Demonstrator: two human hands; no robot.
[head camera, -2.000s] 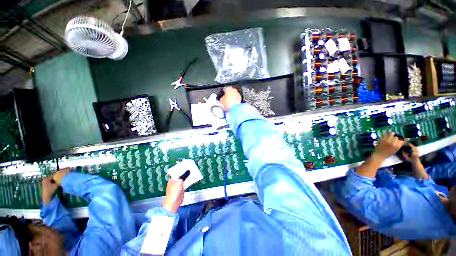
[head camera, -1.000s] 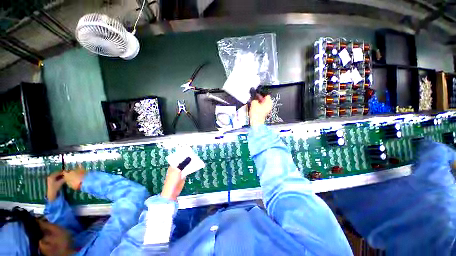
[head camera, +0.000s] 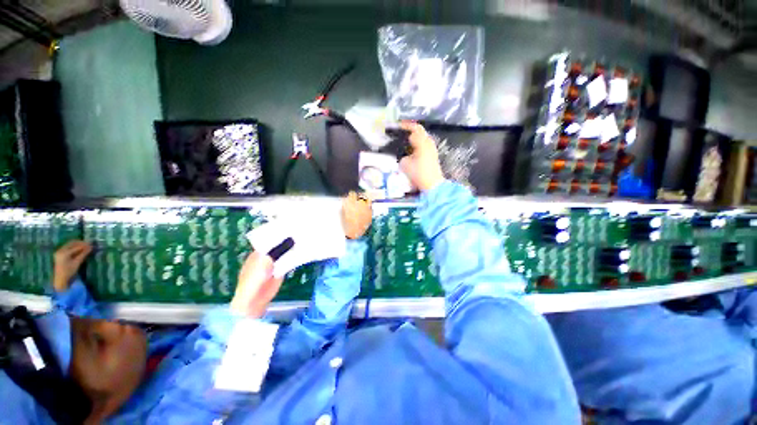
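Observation:
My left hand, with a dark cover on one fingertip, holds white paper over the green circuit boards. My right hand, with dark-covered fingertips, is over the black tray behind the line and pinches a pale slip at its left, slightly blurred. A white sheet with a round mark lies in the tray below my right hand. Loose silvery leaded parts lie to the right of that hand, partly hidden by it.
Another person's hand reaches to the paper's right edge; their other hand is over the boards at left. Behind are pliers, a clear bag, a white-parts tray, coils and a fan.
The neighbour's arm at left has reached across beside my left hand. The paper in my left hand now shows a larger area. The right neighbour's arm has withdrawn from the boards.

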